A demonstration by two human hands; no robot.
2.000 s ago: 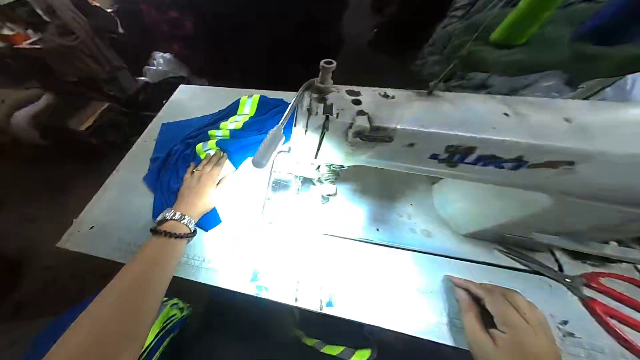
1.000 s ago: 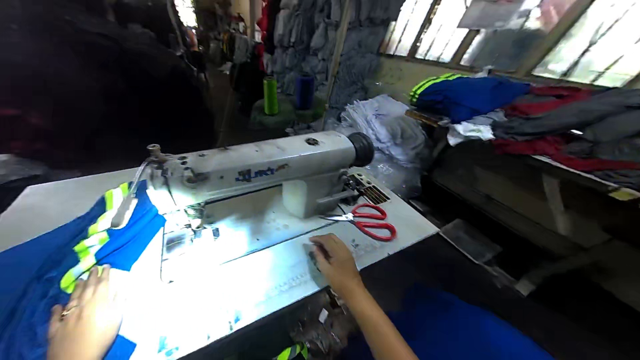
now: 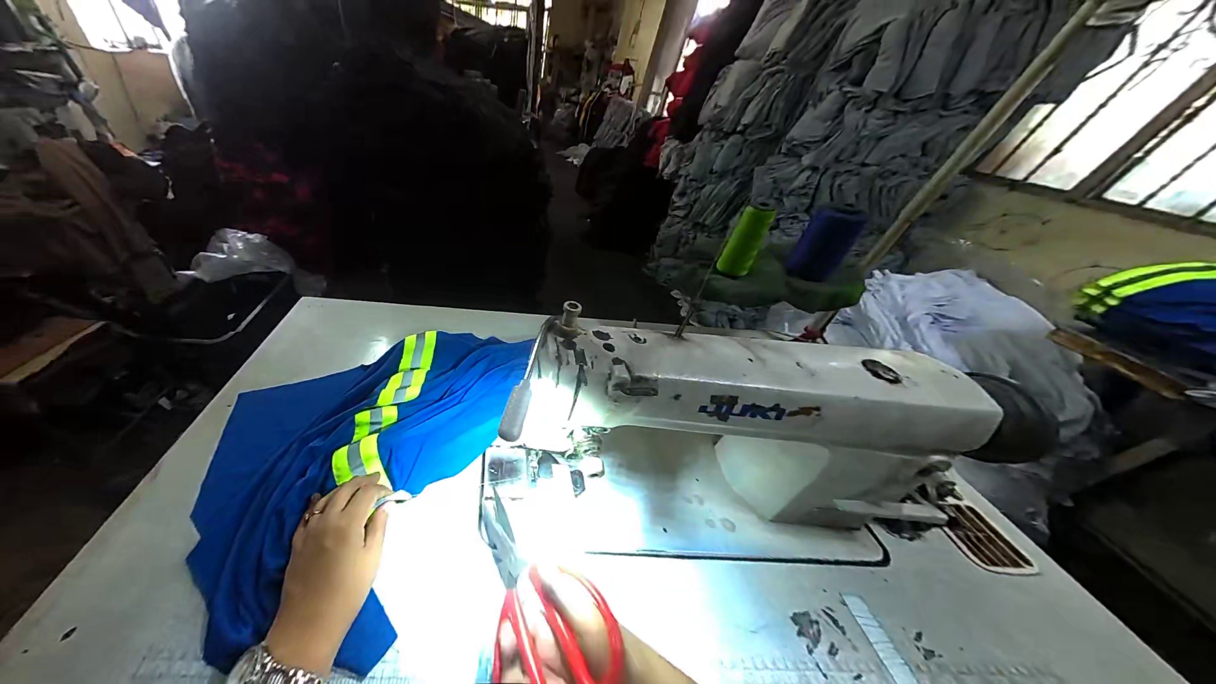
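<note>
My left hand point(image 3: 338, 560) pinches the edge of a blue garment piece point(image 3: 285, 494) with a yellow-green and silver reflective tape point(image 3: 377, 419) on it. The cloth spreads over the left of the white table, its far end reaching behind the head of a Juki sewing machine point(image 3: 760, 389). In my right hand point(image 3: 570, 622) is a pair of scissors with red handles point(image 3: 559, 627), blades pointing away from me, just in front of the needle area point(image 3: 560, 465). Strong lamp glare washes out part of that hand and the table.
A green thread cone point(image 3: 746, 240) and a blue thread cone point(image 3: 825, 243) stand behind the machine. Its handwheel point(image 3: 1012, 418) juts out at the right. White cloth point(image 3: 959, 332) is heaped beyond it, with folded blue garments point(image 3: 1154, 309) at the far right.
The red scissors, which lay on the table right of the machine's front, are now in my right hand, which has moved left toward the needle area. The view has swung.
</note>
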